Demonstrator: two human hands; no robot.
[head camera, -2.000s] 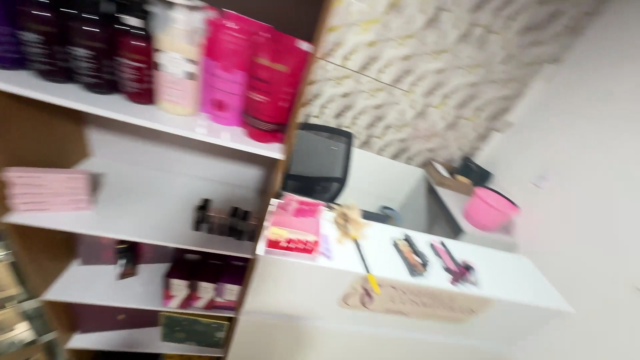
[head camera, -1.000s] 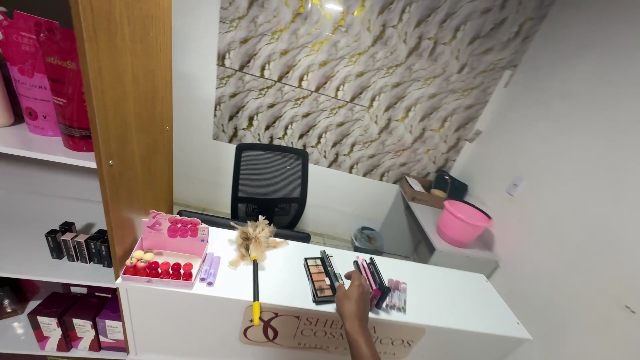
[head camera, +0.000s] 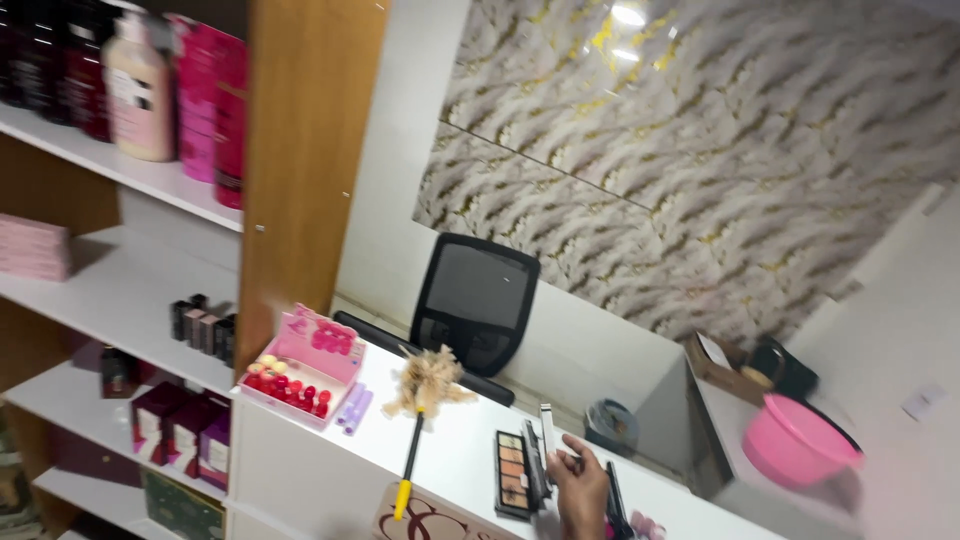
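My right hand (head camera: 581, 484) reaches over the white counter, a slim pale item (head camera: 547, 429) between its thumb and fingers; blur hides what it is. Just left of the hand lies an open makeup palette (head camera: 513, 471) with peach and orange pans and a black lid. To the hand's right are slim black items (head camera: 615, 495) with a bit of pink, partly hidden, and small pinkish pieces (head camera: 646, 525). Further left are a feather duster (head camera: 431, 381) with a black and yellow handle, lilac tubes (head camera: 355, 409) and a pink display box (head camera: 341, 367) of red lip products. My left hand is out of view.
Shelves (head camera: 150, 300) of bottles, pouches and cartons stand at left beside a wooden panel (head camera: 307, 165). Behind the white counter (head camera: 450, 442) are a black mesh chair (head camera: 476, 300) and a bin (head camera: 611, 426). A pink basin (head camera: 799, 442) rests on a side surface at right.
My right hand was over the pink and black items one second ago; now it is beside the palette with the slim pale item raised. The view has swung across the shelves and counter.
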